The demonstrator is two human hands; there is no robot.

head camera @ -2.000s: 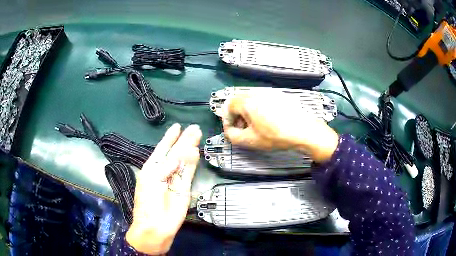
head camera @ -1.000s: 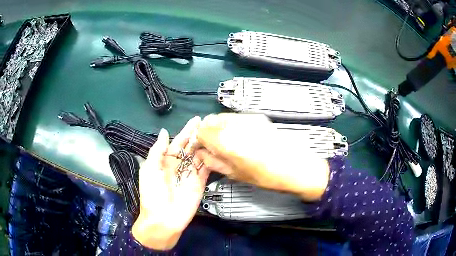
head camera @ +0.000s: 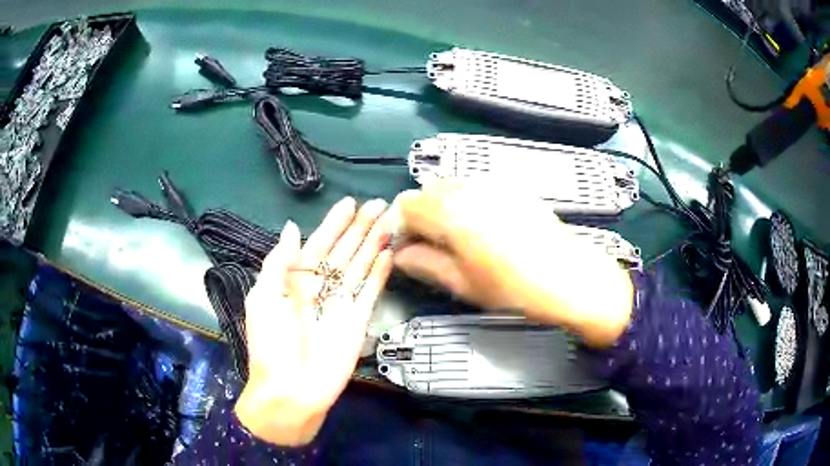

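Note:
My left hand is palm up, with several small metal screws lying in it. My right hand is beside it, with thumb and fingers bent together near the left fingertips; whether they pinch a screw is not clear. Several light-grey ribbed power adapters lie in a column: one at the back, one below it, one mostly hidden under my right hand and wrist, and one at the front edge, its right end under my sleeve.
Bundled black output cables lie left of the adapters and input cords right. A long tray of grey pieces is far left. An orange electric screwdriver is upper right, above round screw dishes. Blue crates are below the bench edge.
My right hand has moved from above the third adapter to my left palm, then slightly up and right. The screws stay in my left palm. The view has shifted a little.

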